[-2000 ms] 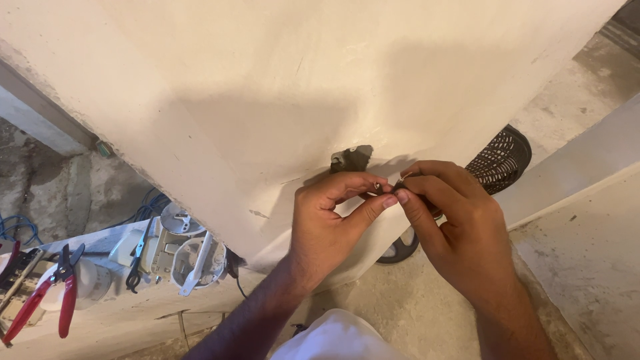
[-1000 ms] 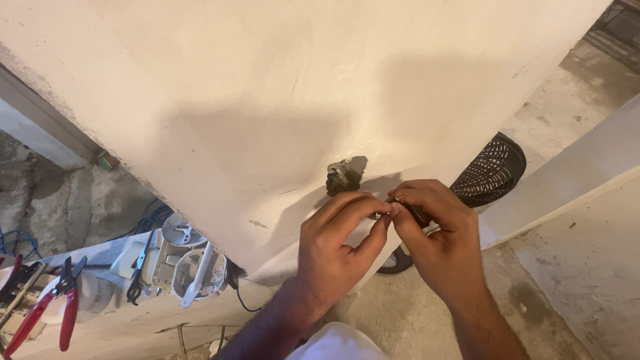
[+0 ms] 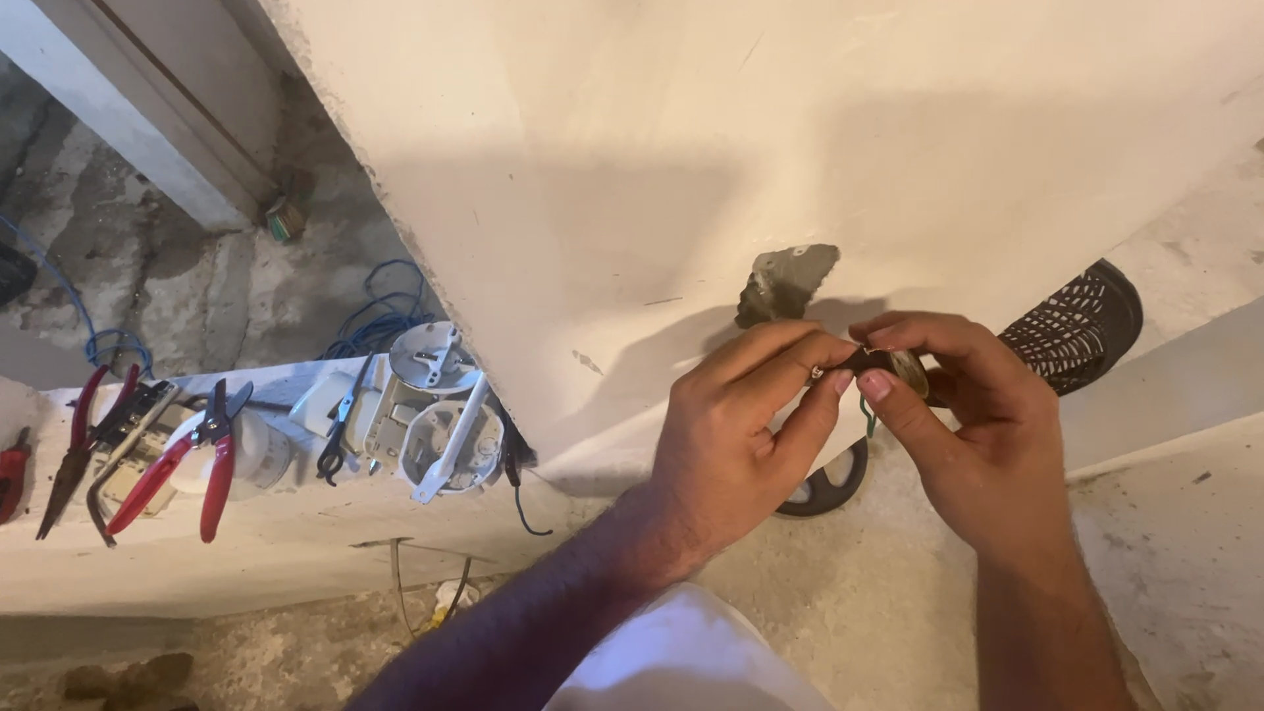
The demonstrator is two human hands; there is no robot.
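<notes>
My left hand (image 3: pixel 741 434) pinches one end of a small dark piece, likely electrical tape or wire, between thumb and fingertips. Facing it, my right hand (image 3: pixel 968 415) grips a roll of black tape (image 3: pixel 910 372) with thumb and fingers, the fingertips of both hands almost touching. A short green wire (image 3: pixel 869 417) hangs below the fingertips. Just above my left hand, a rough-edged hole (image 3: pixel 787 281) opens in the pale plastered wall (image 3: pixel 612 217). What exactly lies between the fingertips is partly hidden.
On a ledge at left lie red-handled cutters (image 3: pixel 202 454), red-handled pliers (image 3: pixel 84 444), small scissors (image 3: pixel 343 425) and white round fixture parts (image 3: pixel 454 444). Blue cable (image 3: pixel 380 316) is coiled behind. A black mesh-backed chair (image 3: pixel 1076 326) stands at right. A black wheel (image 3: pixel 829 484) shows below my hands.
Both hands stay together near the hole, with the fingers shifted around the small piece. The roll and the green wire show more plainly now. The hole is less covered than two seconds ago.
</notes>
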